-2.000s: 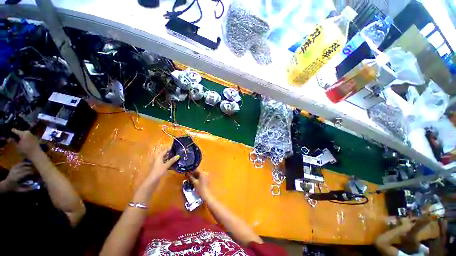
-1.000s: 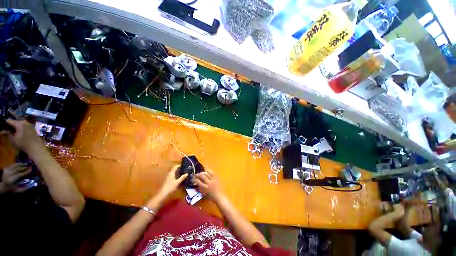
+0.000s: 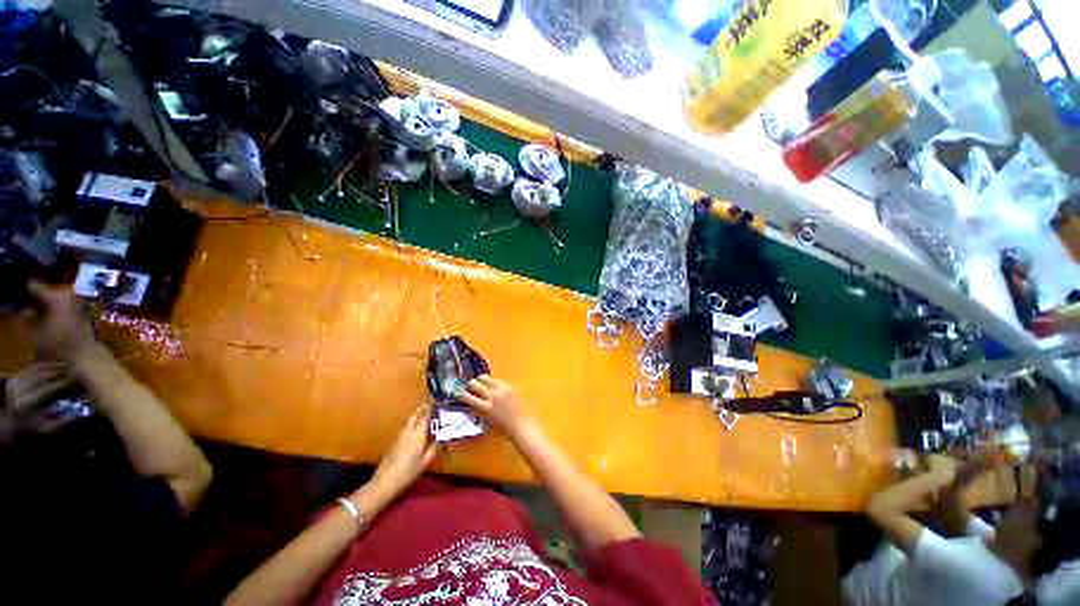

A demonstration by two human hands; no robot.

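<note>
A black housing [image 3: 450, 365] with a thin pale wire rising from it lies low over the orange bench in front of me. A silver-white module [image 3: 457, 424] is against its near edge. My left hand [image 3: 411, 440] is at the left side of the module, its fingertips touching it. My right hand [image 3: 493, 399] has its fingers on the near right part of the housing. The fingertips and the join between the two parts are too small and blurred to tell in detail.
White-silver round housings [image 3: 492, 173] and a bag of metal rings [image 3: 645, 255] are on the green strip. A black box [image 3: 696, 355] and corded black tool [image 3: 776, 404] are at right. Another person's arm [image 3: 124, 397] is at left; another person [image 3: 918, 533] is at right. A white shelf [image 3: 569, 113] overhangs.
The housing, first held up in my left hand beside the module, is now lower and against it. My left hand has moved down to the module; my right hand has moved onto the housing.
</note>
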